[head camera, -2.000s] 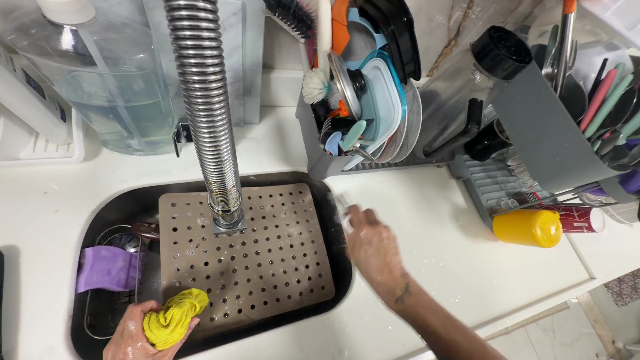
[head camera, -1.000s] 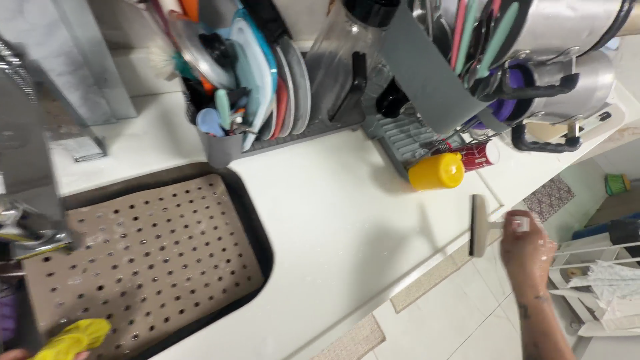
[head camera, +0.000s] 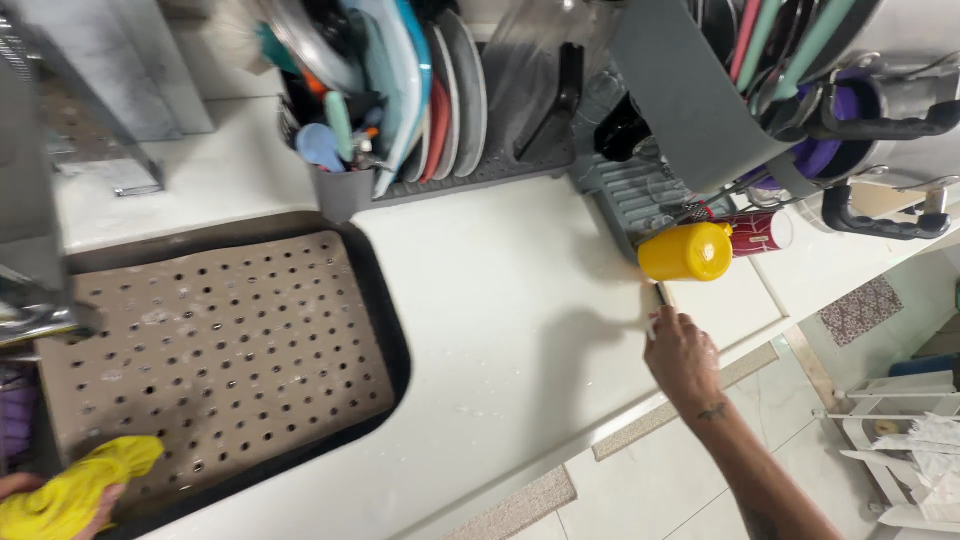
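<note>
My right hand (head camera: 684, 356) grips the handle of a small squeegee (head camera: 661, 294), its dark blade edge just showing on the white countertop (head camera: 480, 322) below a yellow cup (head camera: 686, 252). Much of the squeegee is hidden by the hand. At the lower left my left hand (head camera: 105, 504), partly out of view, holds a bunched yellow cloth (head camera: 71, 487) over the sink's near edge. A beige perforated mat (head camera: 225, 352) lies in the dark sink (head camera: 394, 352). Water drops dot the counter beside the sink.
A grey dish rack (head camera: 450, 187) with plates and utensils stands at the back. To its right are another grey rack (head camera: 630, 217), a red patterned cup (head camera: 757, 231) and pots with black handles (head camera: 892, 124). The metal faucet (head camera: 37, 319) hangs at the left. A white cart (head camera: 885, 435) stands lower right.
My right hand with the squeegee has gone from beside the sink, out past the counter's front edge, then back onto the counter near the yellow cup. The view has swung right.
</note>
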